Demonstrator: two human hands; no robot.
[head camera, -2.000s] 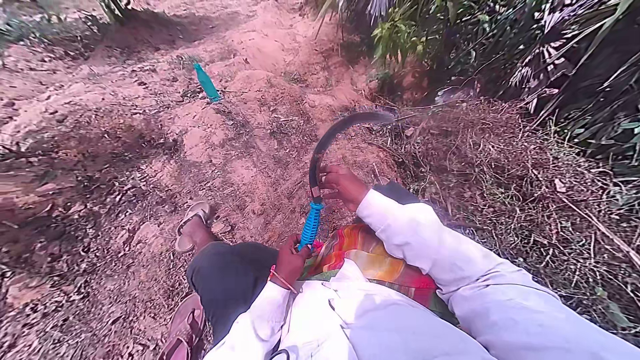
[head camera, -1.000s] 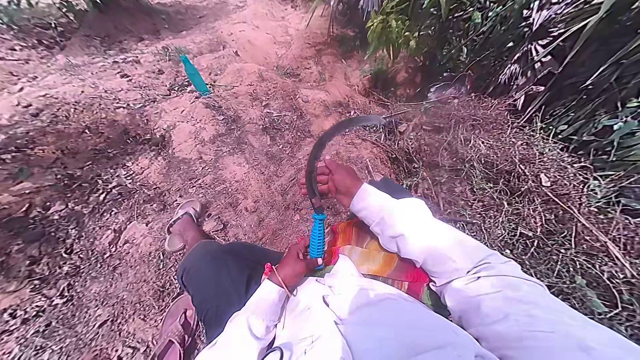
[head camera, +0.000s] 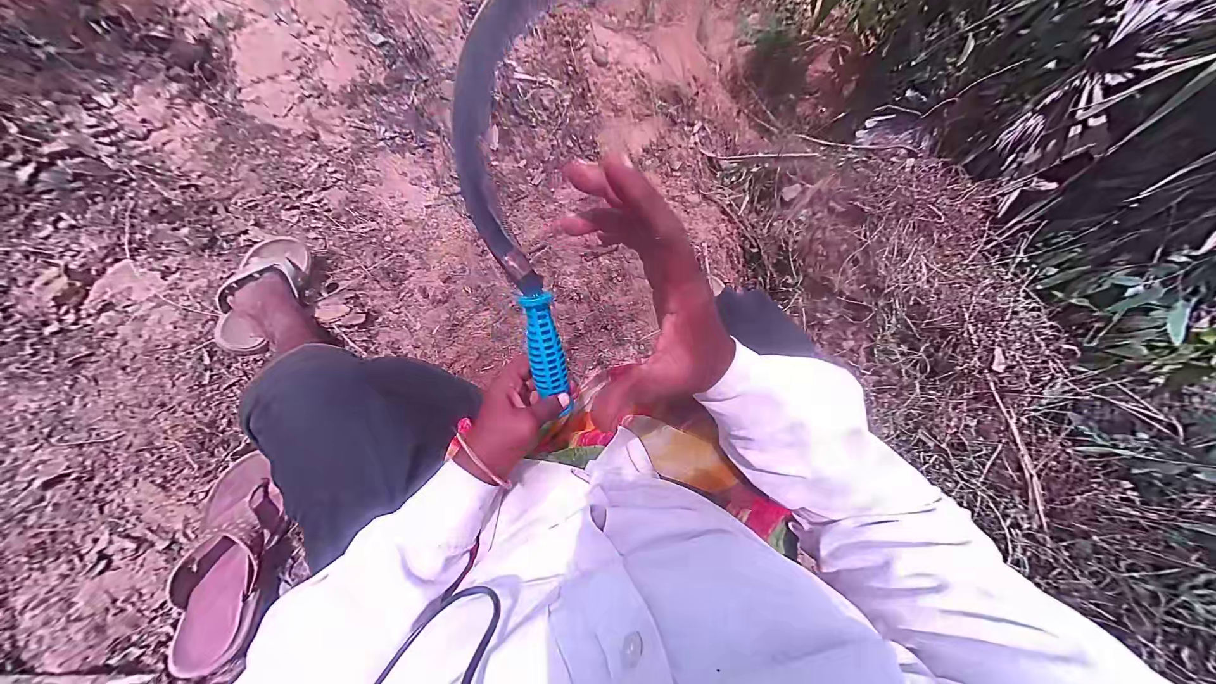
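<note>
My left hand (head camera: 505, 418) is closed around the lower end of the ribbed blue plastic handle (head camera: 545, 347) of a sickle. The dark curved blade (head camera: 475, 123) rises from that handle and bends right at the top, where the frame's upper edge cuts off its tip. To the right of the blade, my right hand (head camera: 670, 285) is raised with its fingers apart, holding nothing and apart from the sickle. A multicoloured cloth (head camera: 689, 451) lies across the lap, beneath the hands and partly hidden by the right wrist. A red and white cord is tied round the left wrist.
Reddish dry ground (head camera: 399, 190) with leaf litter spreads ahead and left. A sandalled foot (head camera: 275, 304) and brown sandals (head camera: 223, 589) are at the left. Dry twigs (head camera: 950, 285) and green foliage (head camera: 1121, 190) lie right. A black cable (head camera: 489, 608) hangs over the white shirt.
My right hand, earlier at the lower part of the blade, has come off it and spread its fingers. My left hand still holds the handle. The view has tilted down, and the green bottle is out of frame.
</note>
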